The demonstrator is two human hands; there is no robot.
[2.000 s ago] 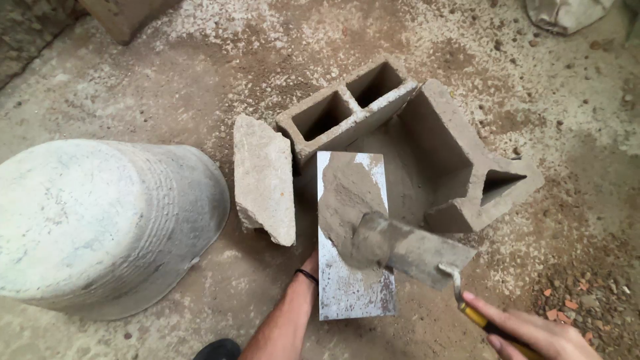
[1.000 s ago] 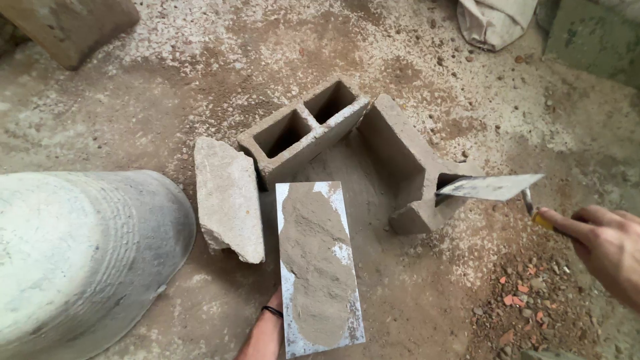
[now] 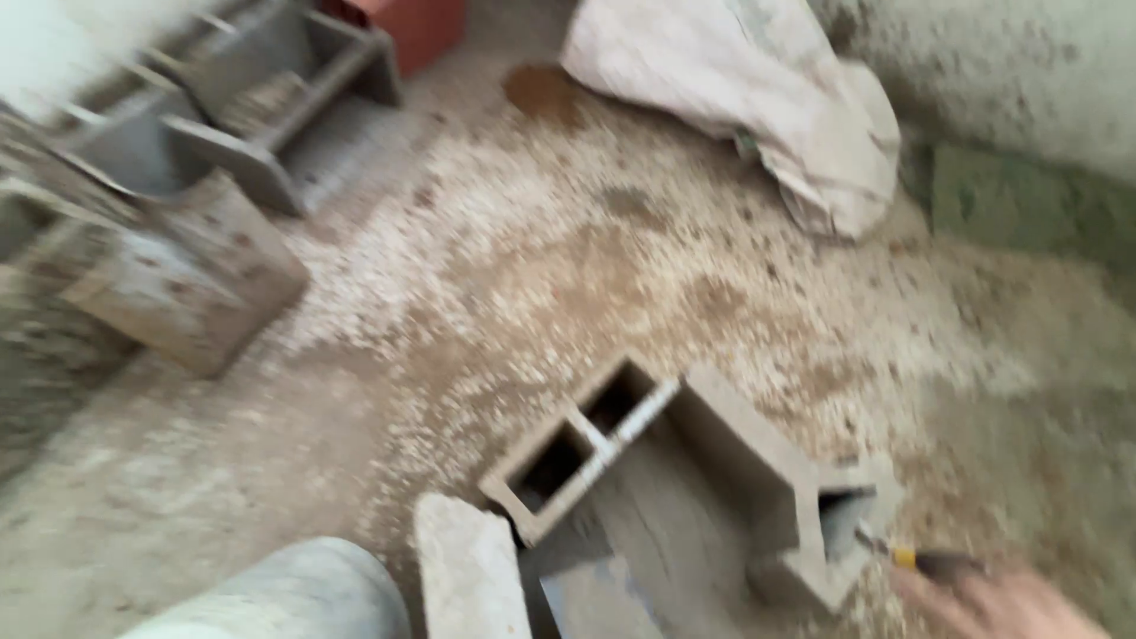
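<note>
My right hand (image 3: pixel 998 595) grips a trowel by its dark and yellow handle (image 3: pixel 923 561) at the lower right. The trowel's blade is hard to make out against the broken concrete block (image 3: pixel 754 435), which lies beside it with an open cavity. A two-cell hollow block (image 3: pixel 581 448) touches that block's upper left end. Part of a flat mortar board (image 3: pixel 599 599), with grey mortar on it, shows at the bottom edge. My left hand is out of view. A pale slab piece (image 3: pixel 470 568) lies left of the board.
An upturned pale tub (image 3: pixel 293 595) stands at the lower left. A shovel blade (image 3: pixel 195 275) and hollow grey blocks (image 3: pixel 293 115) are at the upper left, near a red object (image 3: pixel 413 27). A whitish sack (image 3: pixel 745 98) lies by the wall at the top.
The view has swung up, bringing the shovel and grey blocks in. The trowel was on the board two seconds ago, then moved right to the broken block. My left hand has left the view.
</note>
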